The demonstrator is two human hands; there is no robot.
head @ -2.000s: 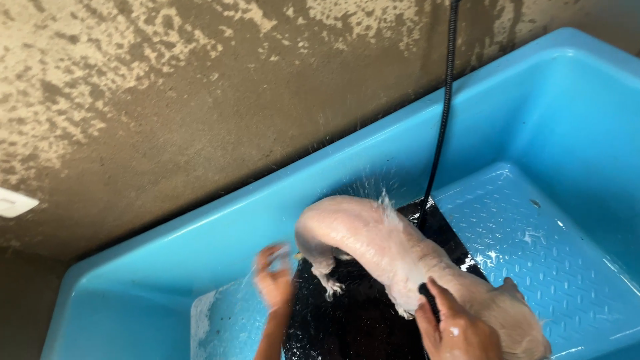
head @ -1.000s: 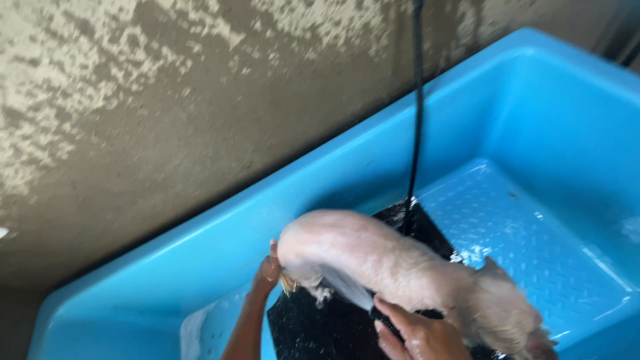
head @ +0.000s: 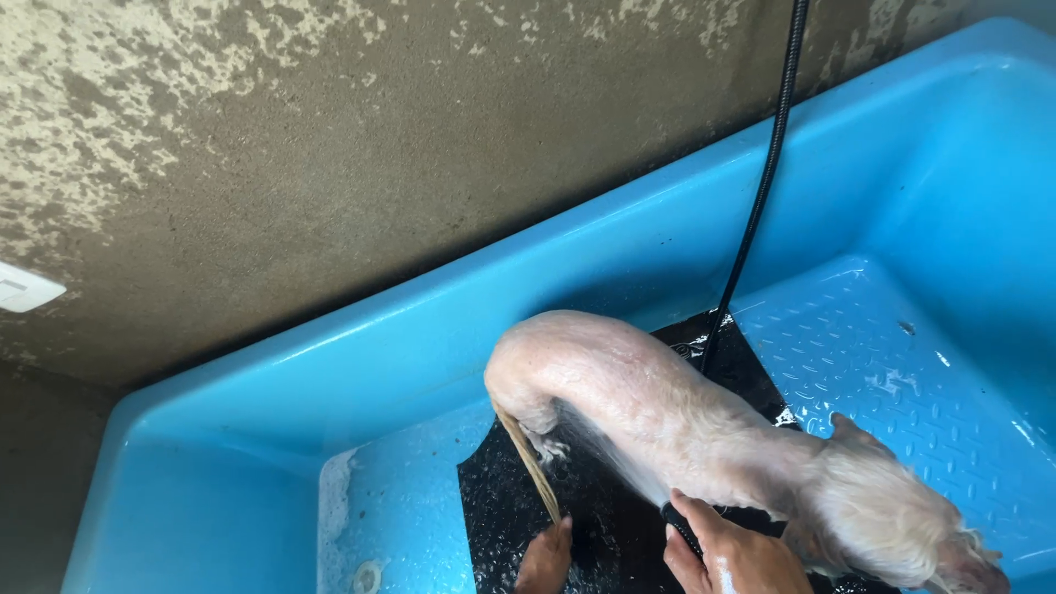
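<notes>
A wet, pale dog [head: 635, 375] stands on a black mat [head: 503, 511] in a blue plastic tub [head: 396, 309], its head toward the lower right. My left hand [head: 546, 557] is closed on the end of the dog's long wet tail [head: 532, 462], which hangs down from its rump. In my right hand [head: 734, 549], below the dog's belly, is a black spray head [head: 681, 524]; water sprays from it up and left toward the hind legs. Much of the spray head is hidden by my fingers. A hind paw [head: 549, 448] shows near the tail.
A black braided hose [head: 771, 157] hangs over the tub's back edge and runs down behind the dog. On the right is a raised textured blue step [head: 874, 371]. A round drain fitting [head: 367, 577] lies lower left. Behind stands a stained wall [head: 330, 165] with a white switch plate [head: 25, 289].
My left hand, at the dog's rump one second ago, is now lower, at the tail's end. The right hand still holds the spray head by the belly.
</notes>
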